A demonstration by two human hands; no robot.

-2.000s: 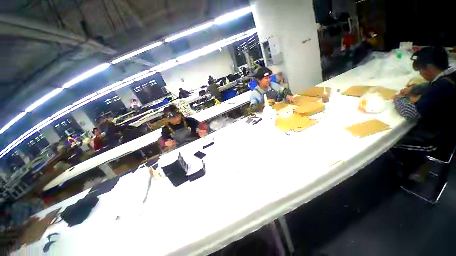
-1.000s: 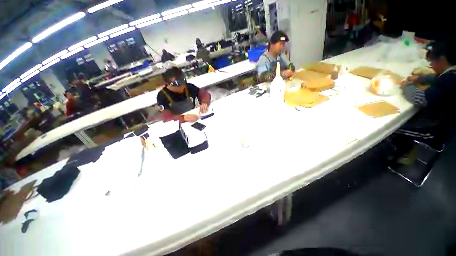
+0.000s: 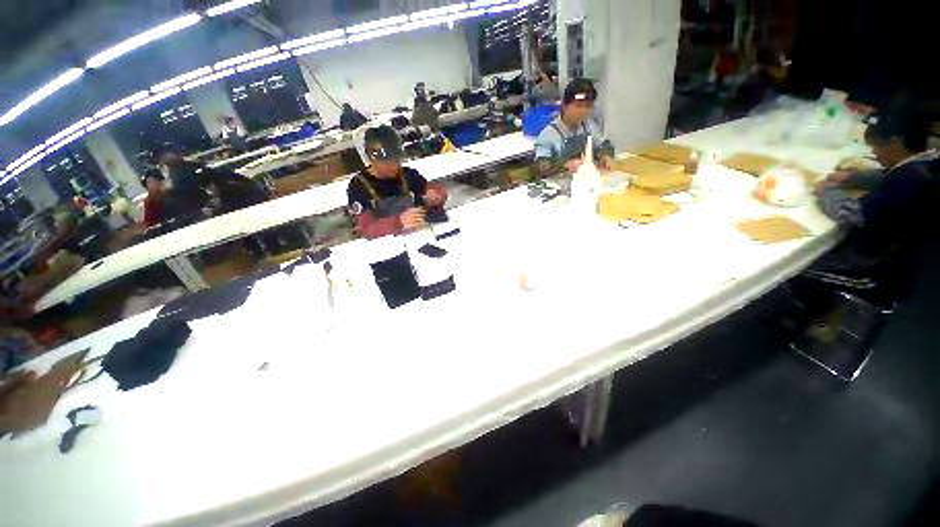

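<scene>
Neither of my hands shows clearly. A long white-covered table [image 3: 412, 412] lies in front of me. Stacked black pieces [image 3: 396, 280] lie near its far edge, with smaller black pieces [image 3: 438, 286] beside them. A loose dark heap [image 3: 146, 350] is at the left, next to dark-handled scissors [image 3: 78, 426] and flat brown pieces [image 3: 39, 395]. Tan leather panels [image 3: 637, 206] lie in low stacks at the right. A single tan panel [image 3: 773, 229] lies nearer the right edge. A pale upright bottle [image 3: 586, 183] stands beside the tan stacks.
Two people [image 3: 388, 190] [image 3: 573, 134] sit across the table; another [image 3: 895, 196] sits at its right end on a metal-framed chair [image 3: 847, 340]. Clear plastic wrap [image 3: 799, 124] lies at the far right. A dark and pale shape [image 3: 660, 515], unclear, shows at the bottom edge.
The view has shifted and levelled since two seconds ago. The person opposite has drawn both hands back from the black stack. A dark and pale shape now shows at the bottom edge.
</scene>
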